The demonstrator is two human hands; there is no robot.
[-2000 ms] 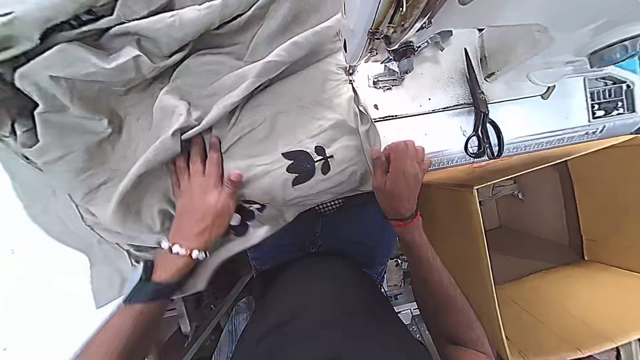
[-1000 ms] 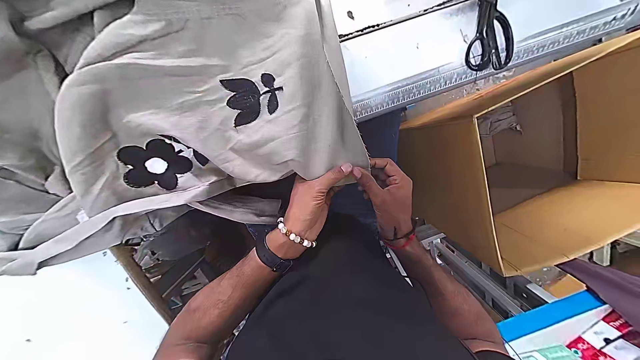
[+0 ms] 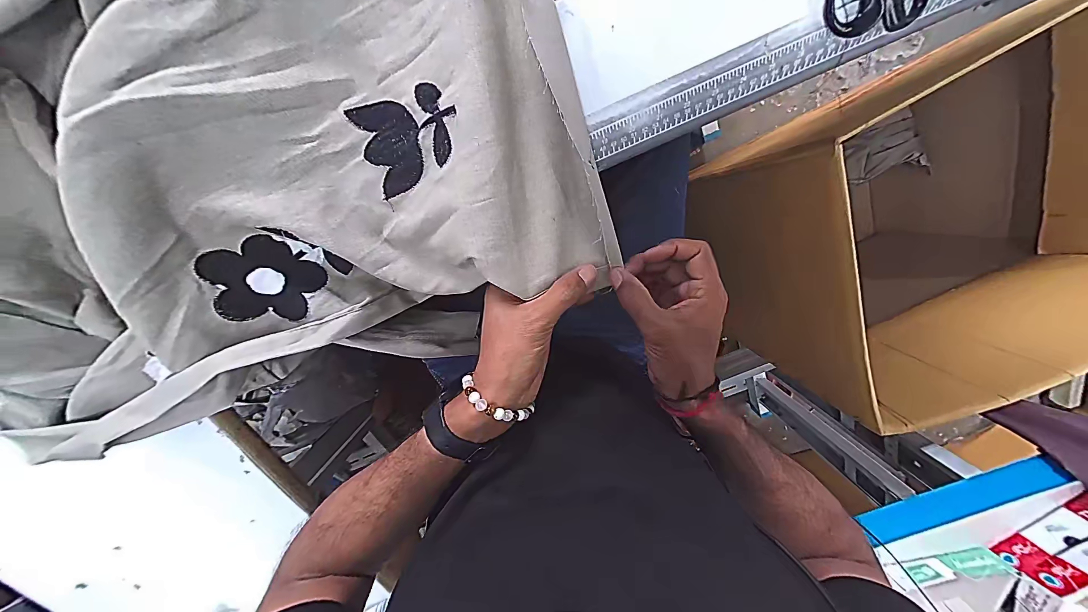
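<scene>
A greyish-beige cloth (image 3: pixel 280 153) with dark floral appliqués spreads from the left over the table edge. Its near right corner lies between my hands. My left hand (image 3: pixel 527 327) grips that corner, thumb on top and the fingers hidden beneath the fabric. The thumb and forefinger of my right hand (image 3: pixel 676 302) pinch the folded edge at the same corner, close to my left thumb. A black flower appliqué (image 3: pixel 242 285) with a white centre is at the lower left of the cloth, and a black tulip-shaped appliqué (image 3: pixel 395 149) is above it. Stitching runs along the right edge.
A measuring scale (image 3: pixel 705 102) runs along the front edge of the white sewing table (image 3: pixel 671 51). The handles of black scissors (image 3: pixel 854 13) show at the top. An open cardboard box (image 3: pixel 773 255) stands at right, beside a metal frame (image 3: pixel 824 433). A white surface (image 3: pixel 153 518) is at lower left.
My left hand has moved from flat on the cloth to its near right corner, where my right hand also is. The view has shifted, and the sewing machine is out of it.
</scene>
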